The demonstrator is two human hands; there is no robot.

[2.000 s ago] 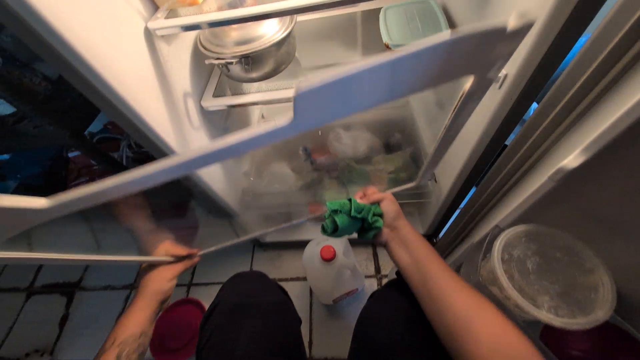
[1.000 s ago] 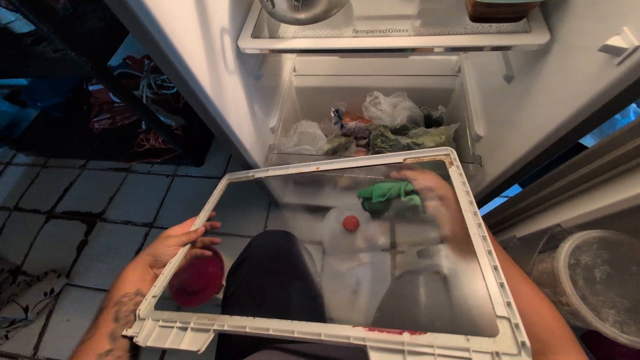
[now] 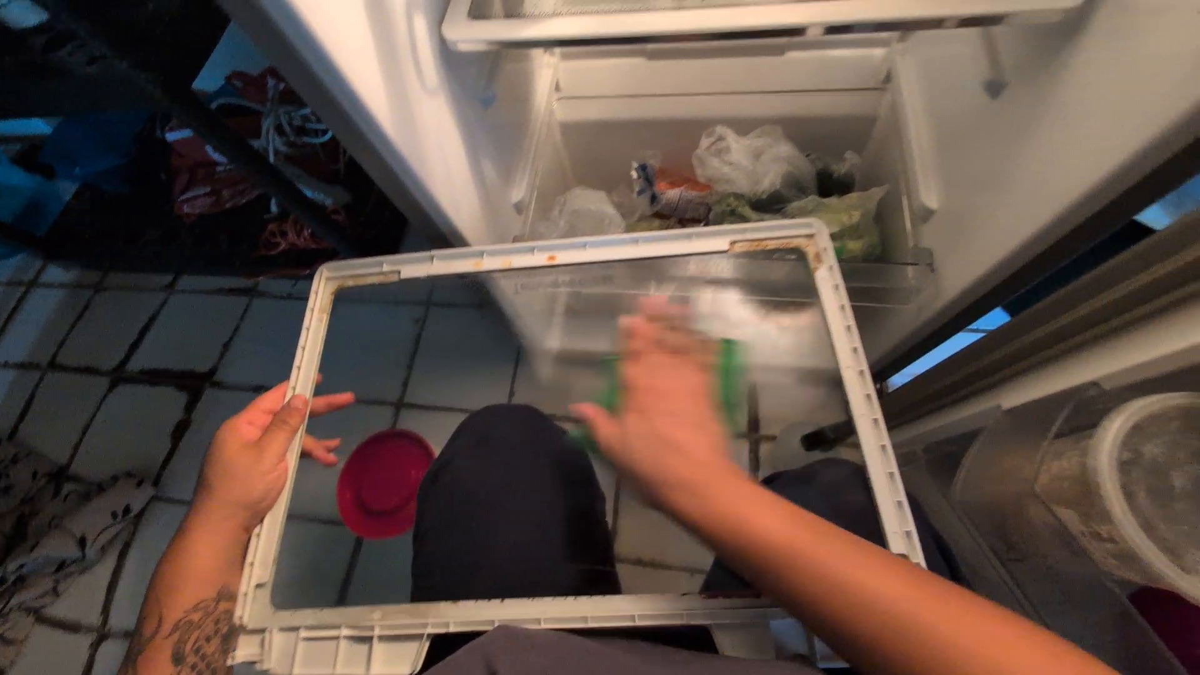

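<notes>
A glass refrigerator shelf with a white plastic frame (image 3: 872, 412) lies tilted over my knees, brownish dirt at its upper corners. My left hand (image 3: 267, 450) grips the left side of the frame, thumb above and fingertips seen through the glass. Over the glass, my right hand (image 3: 666, 403) is blurred, its palm pressed down on a green cloth (image 3: 731, 375) that sticks out on both sides of the fingers. Through the glass a dark pink round plastic piece (image 3: 384, 483) shows on the tiled floor.
Ahead stands the open refrigerator, its bottom drawer (image 3: 722, 108) holding bagged food (image 3: 755, 164), with a shelf (image 3: 750, 23) above. A round clear container (image 3: 1153, 487) is at the right. Patterned fabric (image 3: 66, 525) lies at the left, and cords (image 3: 291, 141) sit further back.
The shelf, upended two seconds ago, now lies flatter over my knees. My right hand has moved from the right part of the glass toward its middle with the green cloth.
</notes>
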